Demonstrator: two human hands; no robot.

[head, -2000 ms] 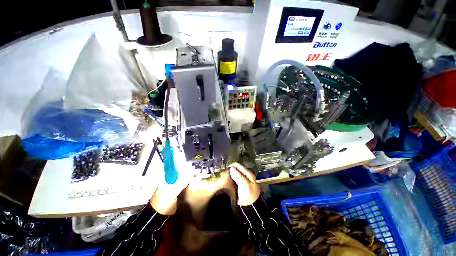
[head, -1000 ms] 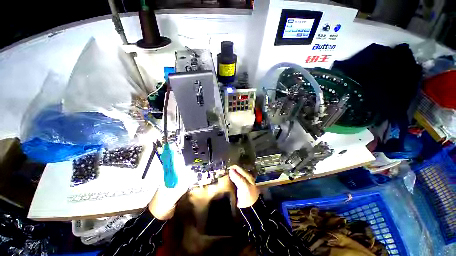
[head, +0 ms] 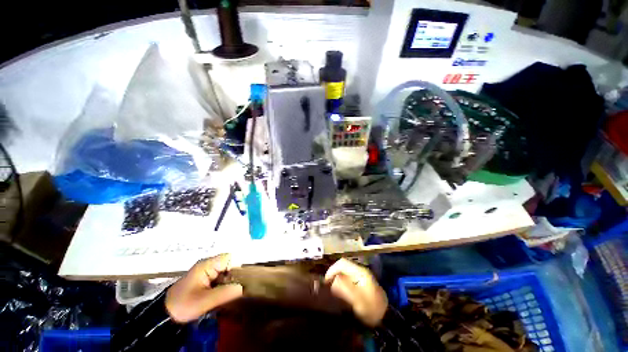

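Observation:
A brown garment piece [head: 282,283] is stretched between my two hands below the table's front edge, blurred by motion. My left hand [head: 201,289] grips its left end and my right hand [head: 358,289] grips its right end. The grey button sewing machine [head: 296,130] stands just beyond the cloth at the table's middle. Its small metal clamp parts [head: 303,223] show under the head, apart from the cloth. The metal button feeder arms [head: 385,213] reach across to the clamp area.
A turquoise screwdriver [head: 255,213] stands left of the head, beside dark tweezers or snips [head: 225,206]. Button bags [head: 141,212] and a crumpled plastic bag [head: 131,161] lie left. The green bowl [head: 503,137] is behind the feeder. A blue basket [head: 544,313] holds brown garments at right.
Both hands have drawn the cloth back from under the machine head toward me and moved farther apart. The feeder arms have shifted left toward the head. The view has shifted, with the scene appearing farther right.

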